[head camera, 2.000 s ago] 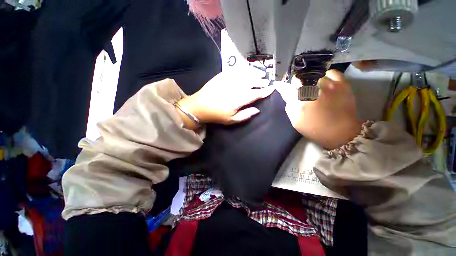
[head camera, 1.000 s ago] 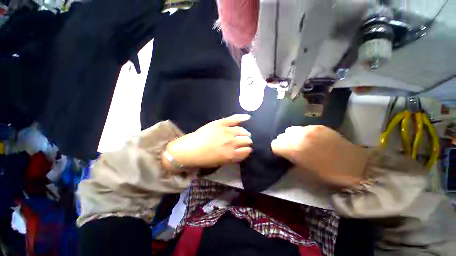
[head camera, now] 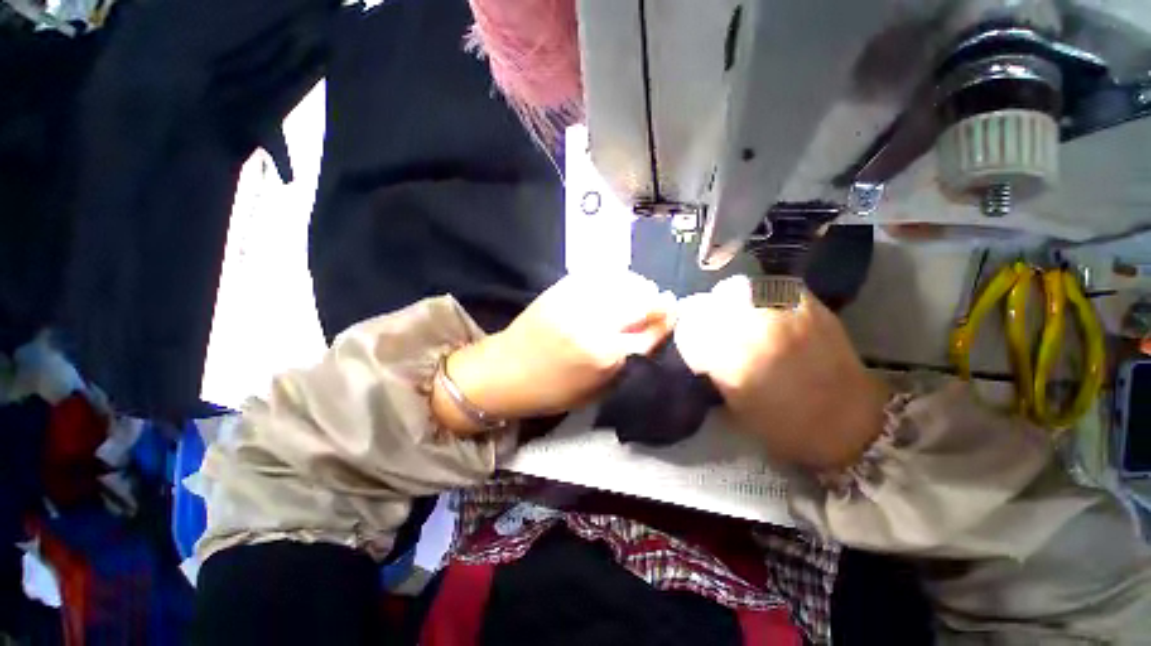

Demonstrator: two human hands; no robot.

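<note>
A black fabric piece point(head camera: 659, 401) lies under and between my hands, bunched towards the table's front edge. Part of it reaches up to the presser foot point(head camera: 685, 227) of the sewing machine point(head camera: 808, 114). My left hand point(head camera: 574, 338) pinches the fabric from the left, just below the presser foot. My right hand point(head camera: 776, 366) grips it from the right, close beside the left fingertips. The fingertips are overexposed by the machine light, so their exact hold is hard to see.
Black cloth point(head camera: 429, 164) spreads over the table's left side. Yellow-handled scissors point(head camera: 1032, 341) lie at the right, with a phone point(head camera: 1135, 419) at the far right. A pink fluffy tuft point(head camera: 530, 63) hangs at the machine head. White scraps and blue and red items are at the lower left.
My hands first moved down from the needle area with the fabric, then drew together around it. The fabric's lower part, spread out before, is now bunched. The camera view has also shifted.
</note>
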